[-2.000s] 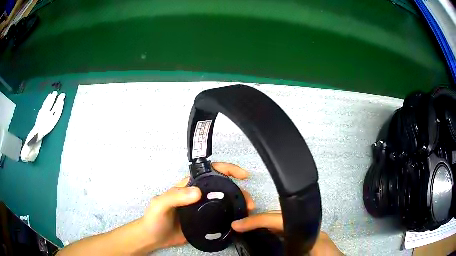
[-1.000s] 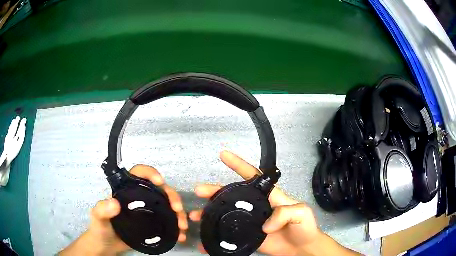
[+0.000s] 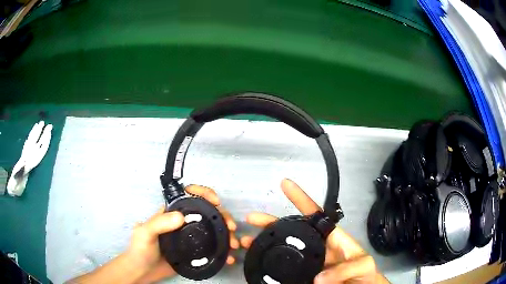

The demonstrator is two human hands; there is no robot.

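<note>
A pair of black over-ear headphones is held over the white bench mat [image 3: 111, 183], its headband [image 3: 258, 104] arching away from me. My left hand [image 3: 158, 238] grips the left ear cup [image 3: 194, 238], thumb on its near face and fingers behind it. My right hand [image 3: 344, 255] grips the right ear cup [image 3: 286, 252], thumb at its lower right edge, index finger raised inside the arch. Both cup faces show small white oblong patches. A white label [image 3: 182, 157] sits on the inner left arm. The right cup's lower edge is cut off by the picture.
A stack of black headphones [image 3: 427, 205] stands on the right, with white paper [image 3: 455, 272] under it. A blue bin edge [image 3: 466, 72] with a white sheet runs along the right. White gloves [image 3: 30, 158] lie at the left. A green surface [image 3: 249, 55] spans the back.
The headphones have turned from a slanted, sideways pose to an open arch with both cups facing me. My right hand has moved onto the right cup. Since one second ago, they appear further right in view.
</note>
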